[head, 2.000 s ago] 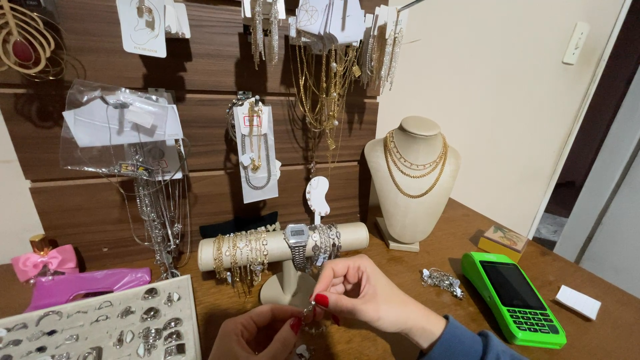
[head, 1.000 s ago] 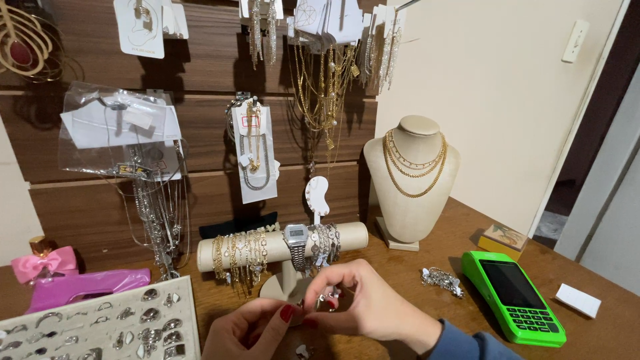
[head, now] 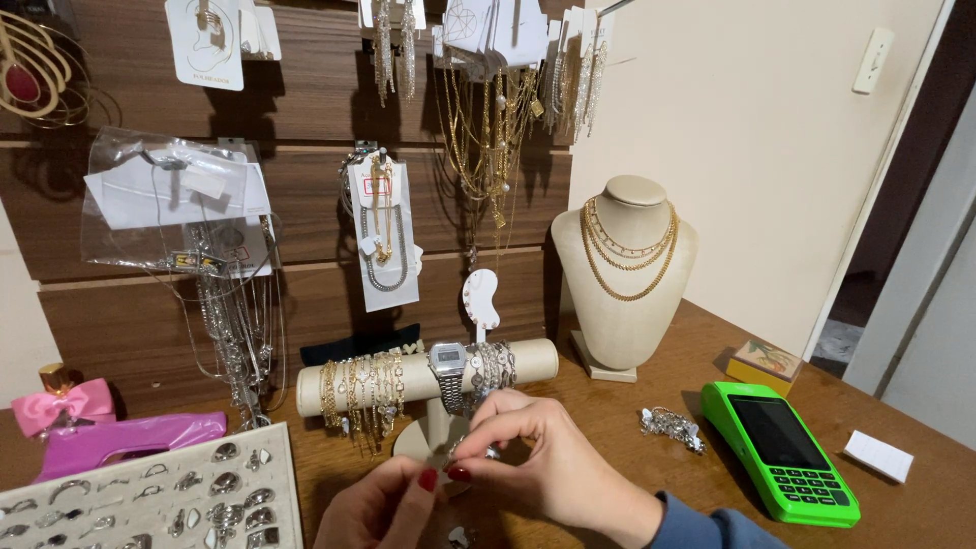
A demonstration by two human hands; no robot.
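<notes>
Close together in front of the bracelet stand, both my hands have their fingertips pinched. My right hand (head: 534, 457) grips a small silver-coloured bracelet (head: 453, 451) between thumb and index finger; part of it is hidden by the fingers. Thumb and index finger of my left hand (head: 385, 499) meet beside it, apparently at the bracelet's end, though the contact is hard to make out. Behind them the cream T-bar stand (head: 537, 361) bears gold-coloured bracelets (head: 362, 389), a digital wristwatch (head: 447, 366) and silver-coloured bracelets (head: 488, 366). A small silver-coloured piece (head: 460, 537) lies below the hands.
A ring tray (head: 286, 473) stands at the left by a purple plastic bag (head: 137, 442). To the right are a necklace bust (head: 625, 320), a heap of silver-coloured chain jewellery (head: 672, 428), a green card terminal (head: 778, 457), a small box (head: 762, 367) and a white paper (head: 878, 456). Necklaces hang behind.
My hands have come closer together since a second ago, and the fingers of my right hand now point more toward the left thumb.
</notes>
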